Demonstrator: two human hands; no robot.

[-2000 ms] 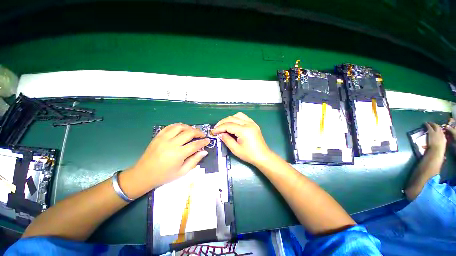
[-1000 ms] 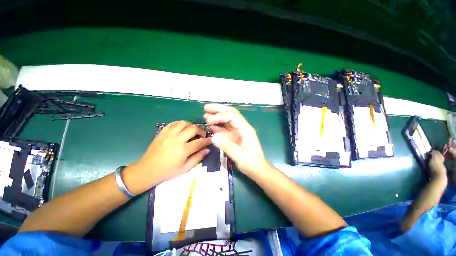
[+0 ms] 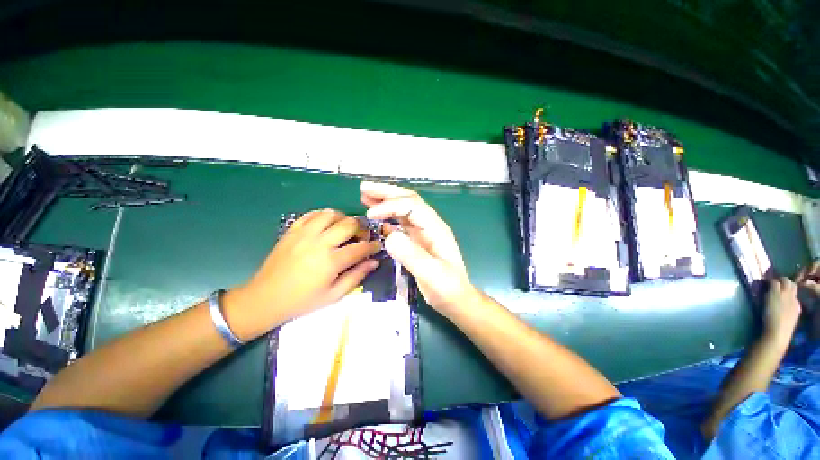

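An open tablet unit (image 3: pixel 378 359) lies on the bench in front of me, its white inside and an orange flex cable (image 3: pixel 334 377) facing up. My left hand (image 3: pixel 315 260) rests over its upper left part, fingertips at the dark board end near the top edge. My right hand (image 3: pixel 423 243) is at the upper right of the unit, thumb and fingers meeting near my left fingertips. A small part seems to lie between the fingertips, but it is too small to tell. The fingers hide most of the board.
Two overlapping piles of tablet units (image 3: pixel 580 229) (image 3: pixel 665 216) stand at the right. Thin black frame strips (image 3: pixel 108 184) lie at the left by the white strip (image 3: pixel 234 139). Another unit (image 3: pixel 45 310) lies at the lower left. Another person's hand (image 3: pixel 780 301) holds a tilted unit (image 3: pixel 748 250) at far right.
My right hand has come up from the board's top edge, its fingers more raised. My left hand stays nearly in place. The other person's unit at far right has been tilted up.
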